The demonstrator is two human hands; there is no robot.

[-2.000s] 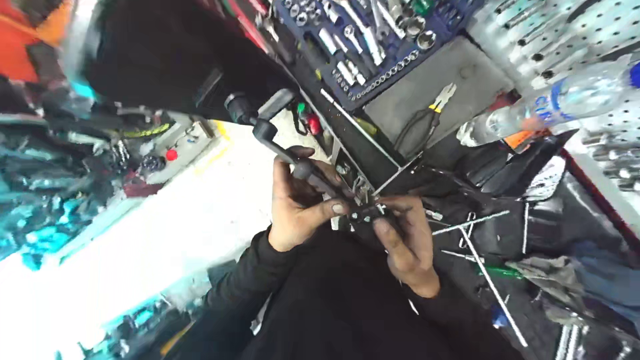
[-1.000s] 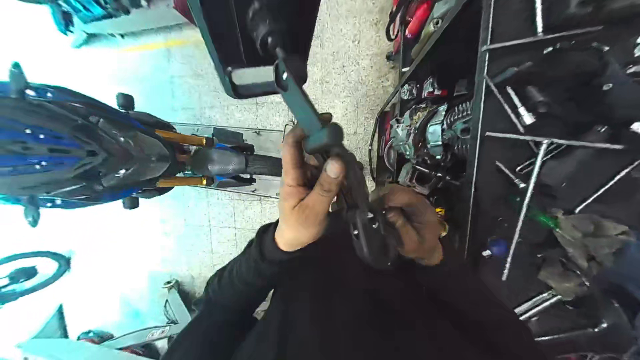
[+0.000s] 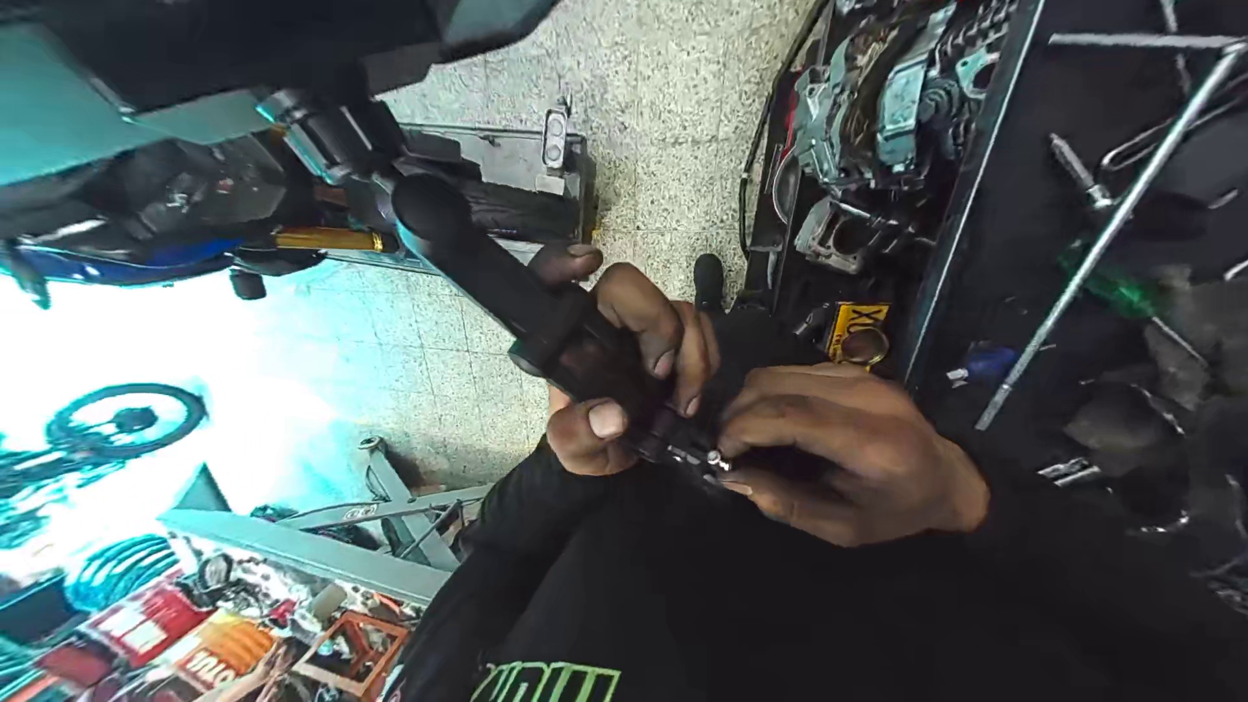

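A black jointed mount arm (image 3: 487, 278) runs from a large dark device (image 3: 244, 58) at the top left down to my hands. My left hand (image 3: 634, 341) is wrapped around the lower end of this arm, its thumb on the near side. My right hand (image 3: 848, 453) pinches a small silvery screw or pin (image 3: 719, 460) at the arm's tip between thumb and forefinger. The palm side of my right hand and part of the arm's lower end are hidden.
Right of my hands stands a dark workbench (image 3: 960, 224) with a metal T-handle wrench (image 3: 1111, 224) and other tools. Engine parts (image 3: 877, 107) lie beside it. A blue motorcycle (image 3: 146, 258) is at the left, above a bicycle wheel (image 3: 127, 419). Boxes and a grey metal frame (image 3: 302, 551) are at the lower left.
The view has swung from the tool tray and bench toward the floor and come closer to the hands. My right fingers have moved to the small metal piece at the arm's tip.
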